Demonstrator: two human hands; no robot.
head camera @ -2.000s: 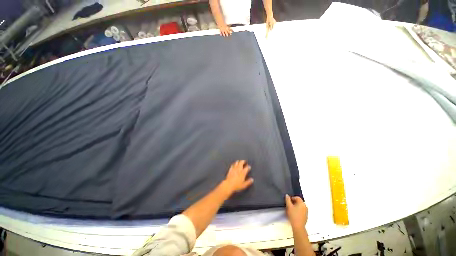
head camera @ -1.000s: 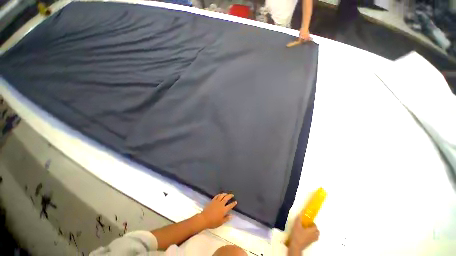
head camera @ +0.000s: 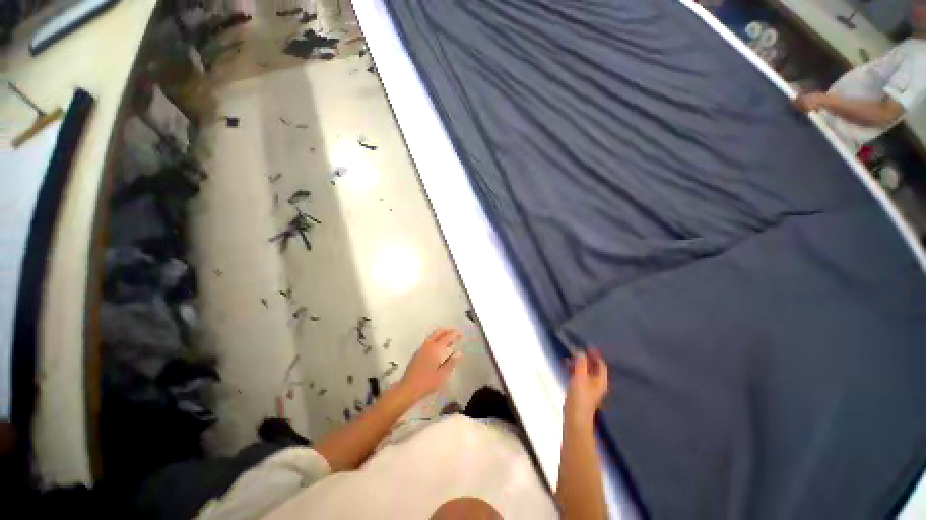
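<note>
The dark grey fabric ply (head camera: 772,335) lies along the white table (head camera: 467,223) on my right. Its far part has many long ripples. A fold crosses it and meets the near edge just ahead of my right hand. The nearer part is smoother. My right hand (head camera: 586,384) is at the near fabric edge, with fingertips closed on the cloth there. My left hand (head camera: 435,362) is in the air over the floor beside the table, fingers spread and empty. The yellow bar does not show.
A person (head camera: 863,96) stands at the table's opposite side, one hand at the fabric edge. Black scraps (head camera: 296,230) litter the pale floor (head camera: 244,295). At the left stands another table (head camera: 63,406) with a long dark strip (head camera: 46,223), and dark cloth (head camera: 152,295) is heaped below it.
The view has turned left along the table. My right hand has let go of the yellow bar and moved to the fabric edge. My left hand has come off the fabric.
</note>
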